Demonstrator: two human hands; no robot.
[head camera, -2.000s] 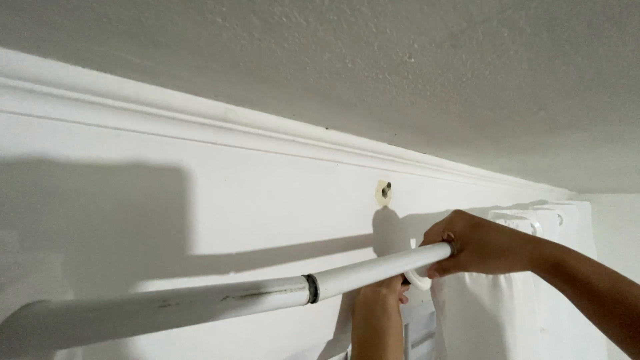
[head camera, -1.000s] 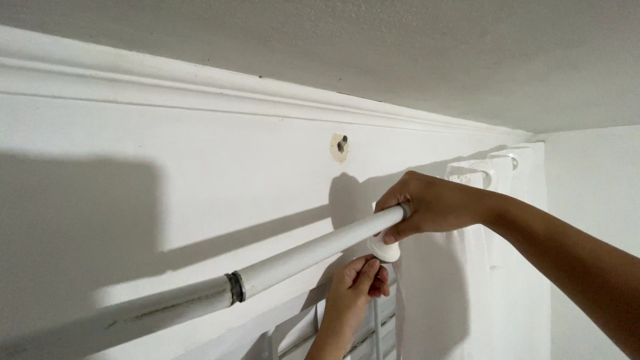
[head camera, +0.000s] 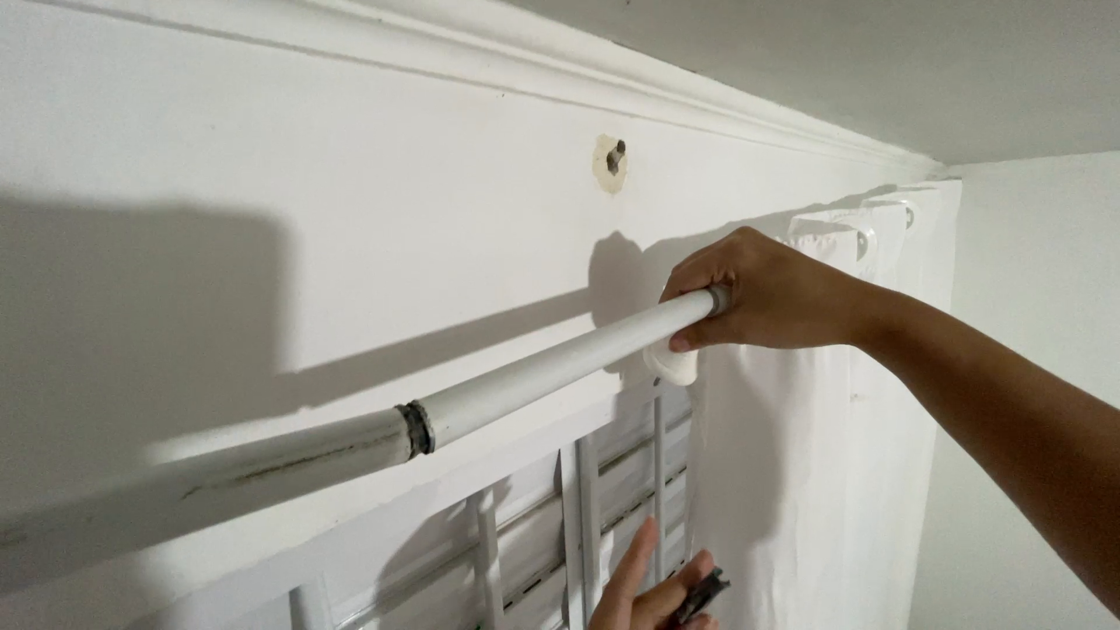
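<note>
A white curtain rod runs from the lower left toward the centre right, with a dark, worn joint partway along it. My right hand grips the rod near its right part, fingers over the top and thumb below. Under that hand a white round bracket or flange shows, partly hidden by the fingers. Low in the picture my left hand has its index finger raised and holds a small dark piece in the other fingers; what the piece is I cannot tell.
A damaged hole marks the white wall above the rod. White curtains with eyelets hang at the right, near the corner. A louvred window with a white grille lies below the rod. Moulding runs along the ceiling.
My left hand has come away from the bracket and down, and a dark piece now shows in it. My right hand stays on the rod. The view has shifted nearer.
</note>
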